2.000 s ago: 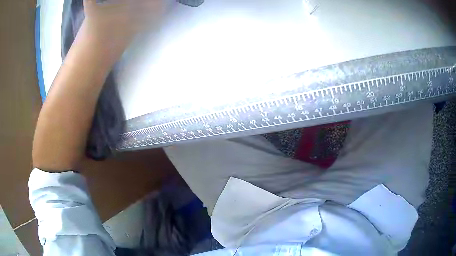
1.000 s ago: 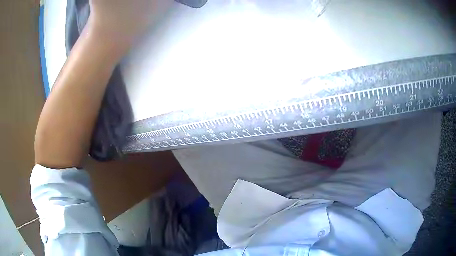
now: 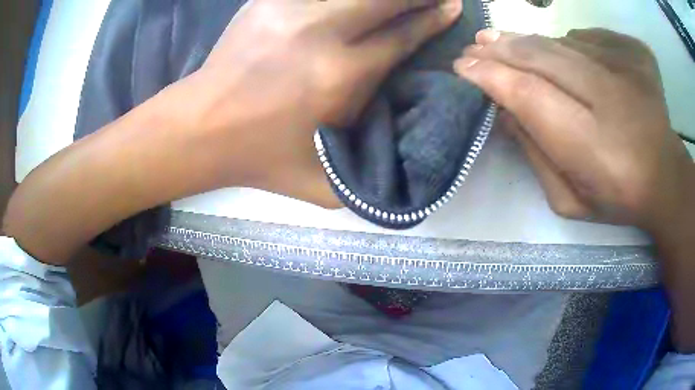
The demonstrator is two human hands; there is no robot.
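A dark grey fleece-like garment (image 3: 434, 129) lies on the white machine bed (image 3: 526, 194). A silver-white toothed zipper (image 3: 404, 218) runs along its edge in a U shape. My left hand (image 3: 305, 68) lies over the cloth inside the U, its fingers gripping cloth near the top. My right hand (image 3: 587, 114) is at the right side of the zipper, its fingertips at the toothed edge near the top. Whether the right fingertips pinch the edge is unclear. More of the grey cloth lies under and left of my left forearm.
A silver-grey measuring tape (image 3: 427, 266) runs along the table's front edge. A thin black tool (image 3: 677, 27) lies at the upper right, and a small metal part (image 3: 539, 2) shows at the top edge. A blue surface (image 3: 626, 335) is at the lower right.
My right hand has come into view. The zippered cloth edge now shows in front, with my left hand on it. The view has shifted, and the tape appears lower at right.
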